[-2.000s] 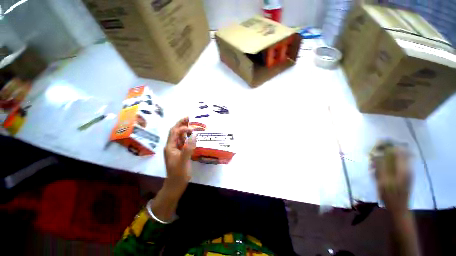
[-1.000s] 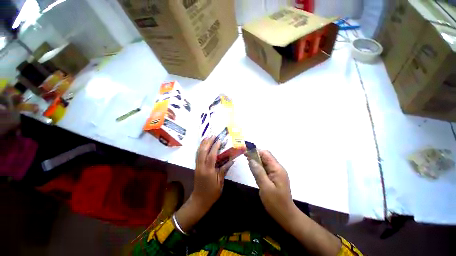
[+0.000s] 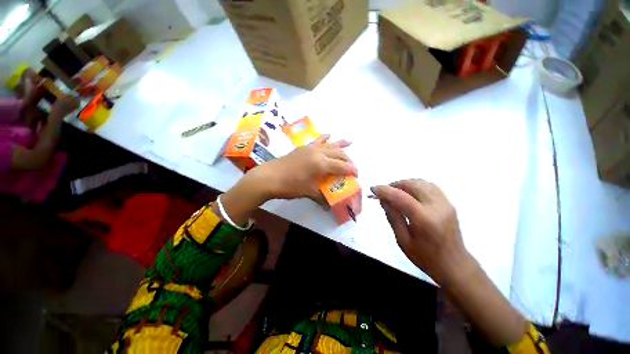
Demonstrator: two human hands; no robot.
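My left hand lies over an orange and white retail box near the table's front edge and holds it. The hand hides the middle of the box. My right hand is just right of the box's near end, not touching it, with thumb and fingers pinched around a small dark-tipped piece, perhaps the utility knife; most of it is hidden. A second retail box lies just left of the held one.
Tall brown carton at the back; open inner carton with orange boxes inside; tape roll beside it. Brown carton and crumpled pale pile at right. A slim cutter and another person's arm at left.
The view has shifted right. My left hand has moved over the top of the box, which has turned. My right hand has drawn slightly away from the box's near end.
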